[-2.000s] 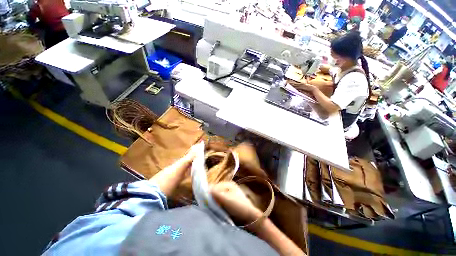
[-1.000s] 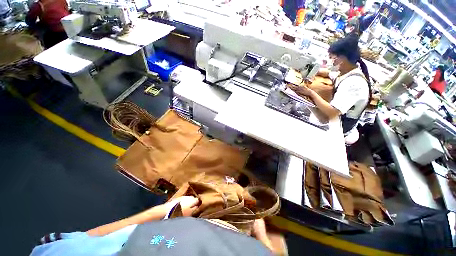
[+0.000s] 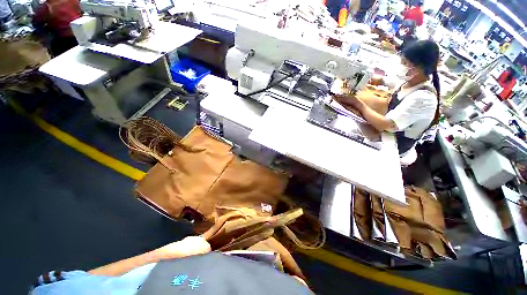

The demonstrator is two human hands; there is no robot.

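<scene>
A brown handbag (image 3: 248, 224) with loop handles is bunched up close in front of my body, its lower part hidden by my apron. My left hand (image 3: 199, 244) is at the bag's left side; its fingers are hidden behind the bag, so its grip cannot be made out. My right hand is not clearly visible; only part of the right arm (image 3: 286, 259) shows, behind the bag. Just beyond lies a flat pile of brown bags (image 3: 211, 176), with bunched loop handles (image 3: 147, 138) at its left end and more at its right end.
A white machine table (image 3: 323, 141) stands beyond the pile, with a seated person (image 3: 413, 109) working at its sewing machine (image 3: 294, 55). Folded brown pieces (image 3: 404, 222) lie under its right end. A blue bin (image 3: 188, 75) is on the floor. A yellow line (image 3: 86, 150) crosses the dark walkway.
The handbag has been drawn from over the pile towards my body, and its handles have shifted. My right hand has gone out of sight behind it. The seated person has leaned back slightly.
</scene>
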